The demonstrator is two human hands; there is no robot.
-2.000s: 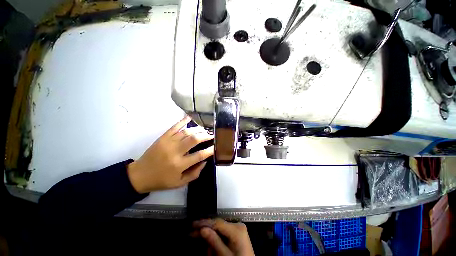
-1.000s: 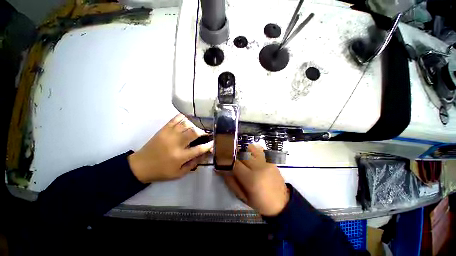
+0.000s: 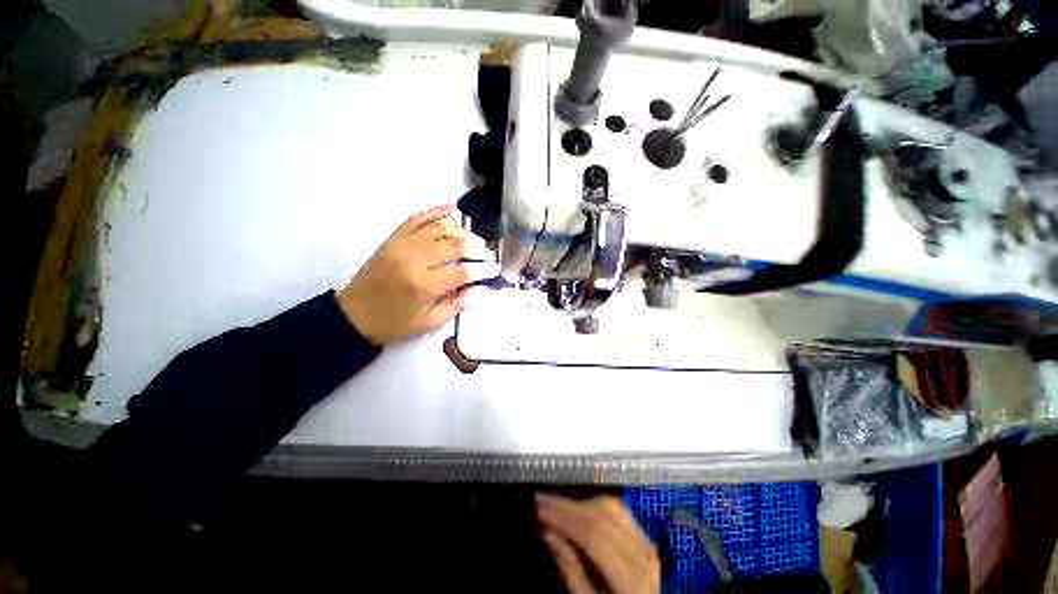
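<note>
The white sewing machine head [image 3: 719,221] stands over the table, with the shiny metal guard [image 3: 608,238] at its front. Black fabric [image 3: 487,174] shows beside and behind the head's left end. My left hand [image 3: 412,279] lies palm down on the table, its fingertips at the needle area beside the black fabric. The needle area is mostly hidden, and any grip there is unclear. My right hand [image 3: 603,543] is below the table's front edge, over dark cloth or clothing, cut off by the picture's bottom. Whether it holds black fabric cannot be told.
The white table [image 3: 255,221] has a worn left edge and ruler-like markings [image 3: 499,466] along its front. A clear packet [image 3: 856,404] and dark red handles [image 3: 937,377] lie at its right. A blue basket [image 3: 754,528] sits below the front edge. A small brownish piece [image 3: 461,354] shows near my left hand.
My right hand has moved from the needle area down below the table edge. Black fabric now shows behind the head, and the strip over the front edge is gone. The view has shifted.
</note>
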